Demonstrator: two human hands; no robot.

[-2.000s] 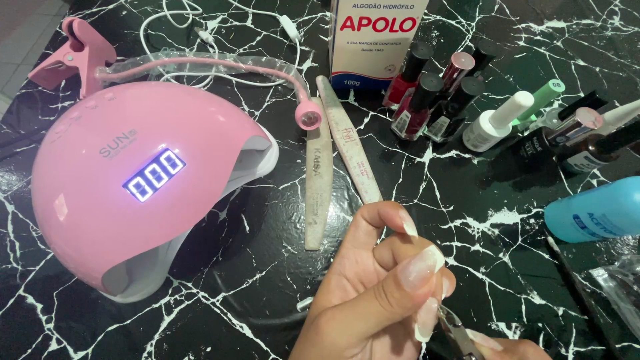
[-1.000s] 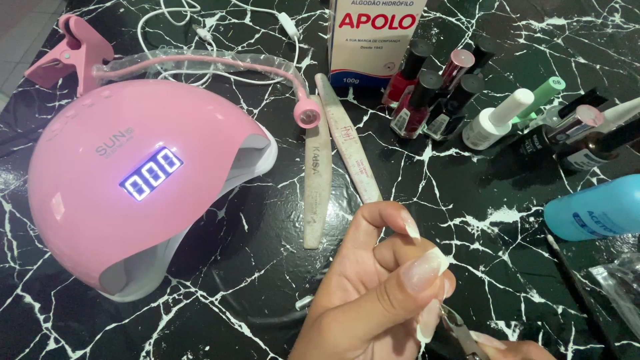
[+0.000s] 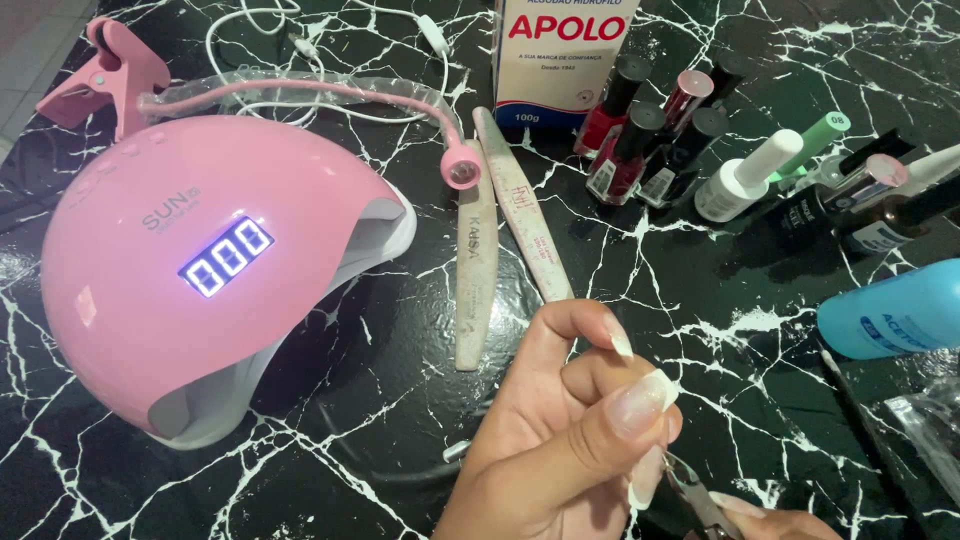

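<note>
My left hand [image 3: 570, 435] is raised at the bottom centre, palm up, its fingers curled and the thumb laid against them, with long pale nails; no object shows in it. At the lower right edge my right hand [image 3: 780, 521], mostly cut off by the frame, grips a metal cuticle nipper [image 3: 701, 501]. The nipper's jaws are at a left fingertip beside the thumb; whether they touch the skin cannot be told. Two worn nail files, one [image 3: 476, 277] upright in view and one [image 3: 529, 217] slanted, lie just beyond my left hand.
A pink nail lamp [image 3: 225, 277] with a lit display fills the left. Behind it are a pink clip light [image 3: 460, 166] and white cable. A cotton box [image 3: 559, 60], nail polish bottles [image 3: 619, 157], a blue acetone bottle [image 3: 892, 311] and a thin dark stick [image 3: 862, 420] stand or lie to the right.
</note>
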